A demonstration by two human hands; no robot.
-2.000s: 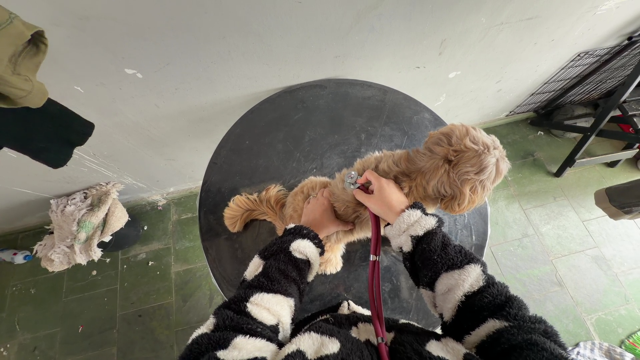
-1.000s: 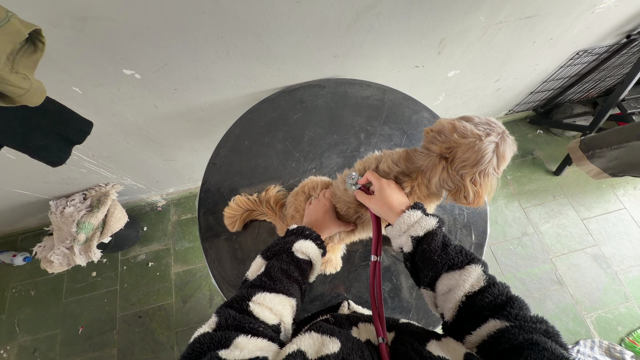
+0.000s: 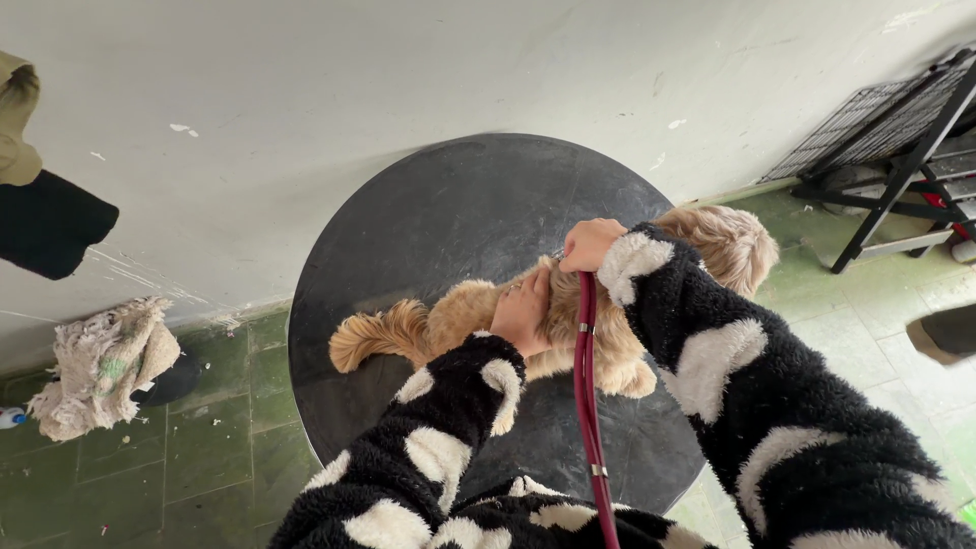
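A tan, fluffy dog (image 3: 465,306) is on a round black table (image 3: 427,206), its tail to the left and its head to the right past my sleeve. My left hand (image 3: 524,311) lies on the dog's side with the fingers against the fur. My right hand (image 3: 590,244), above the dog's upper back, is closed on the chest-piece end of a dark red stethoscope (image 3: 585,366). The metal chest piece is mostly hidden under my fingers. From that hand the tubing hangs down toward my body.
A wall (image 3: 457,69) stands behind the table. On the left are a ragged cloth (image 3: 110,370) and hanging dark fabric (image 3: 53,225). A black step ladder (image 3: 892,194) and a wire panel (image 3: 846,130) stand at the right, over a green tiled floor (image 3: 206,450).
My left hand has moved right and up along the dog's side. My right hand has moved up and slightly right with the stethoscope end. A dark shape at the right edge has moved lower.
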